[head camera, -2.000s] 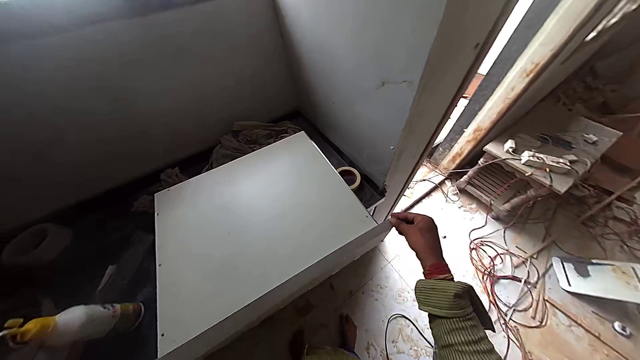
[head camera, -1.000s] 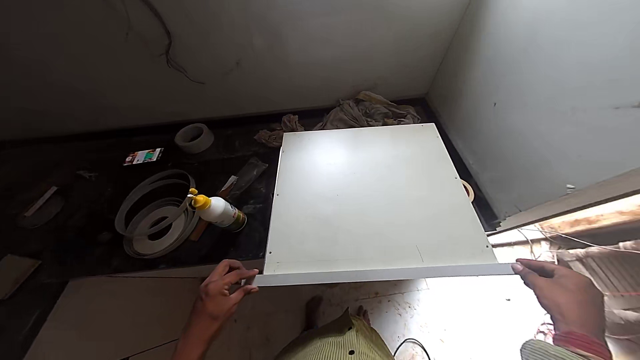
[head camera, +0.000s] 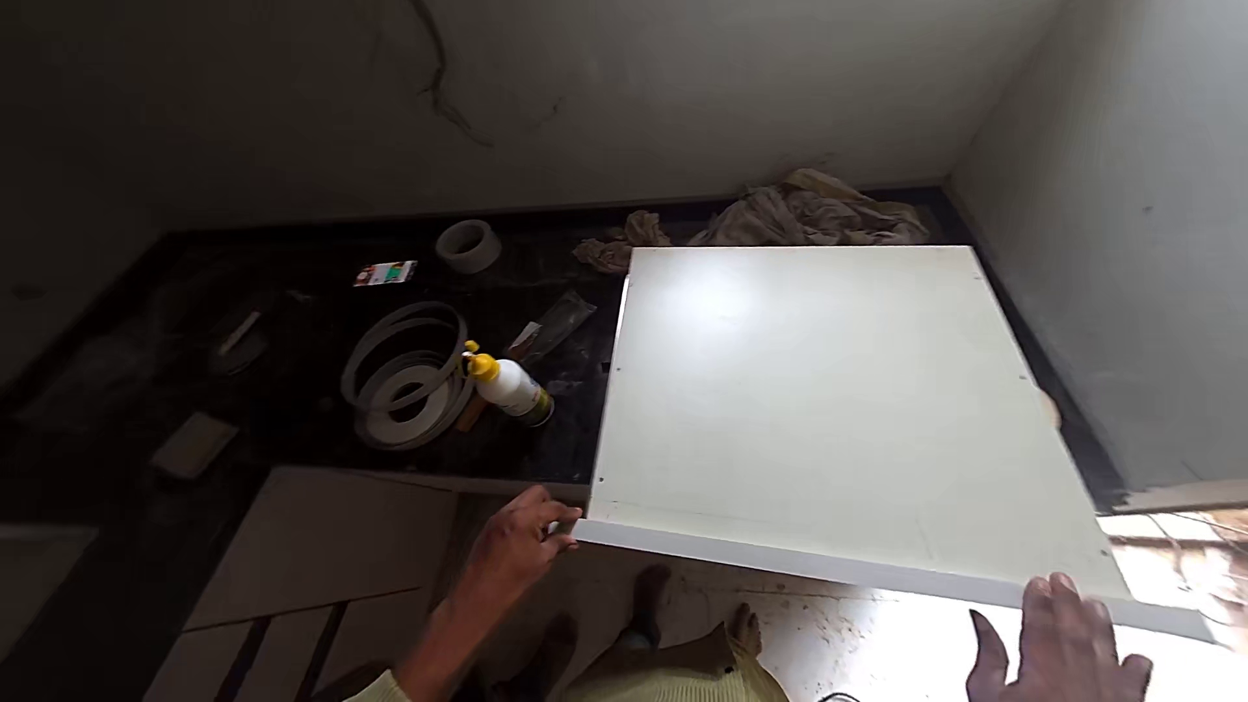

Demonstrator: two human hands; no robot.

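Note:
A large white board box or drawer (head camera: 819, 390), with small screw holes along its sides, lies on the dark countertop. Along its near edge runs a long white strip panel (head camera: 838, 565), which sticks out past both corners. My left hand (head camera: 522, 541) pinches the left end of this strip between thumb and fingers. At the strip's right part, my right hand (head camera: 1058, 634) lies with fingers spread and fingertips against its face, not wrapped around it.
On the dark countertop (head camera: 292, 390) to the left are a white glue bottle with a yellow cap (head camera: 512, 388), coiled edge-band strips (head camera: 405, 390), a tape roll (head camera: 469, 246) and a small card (head camera: 385, 273). Crumpled cloth (head camera: 809, 210) lies behind the box. Walls rise behind and at right.
The right hand had its fingers pinching the strip's right end; now it is flat and spread against the strip. The left hand came into view and holds the left end. The view swung left.

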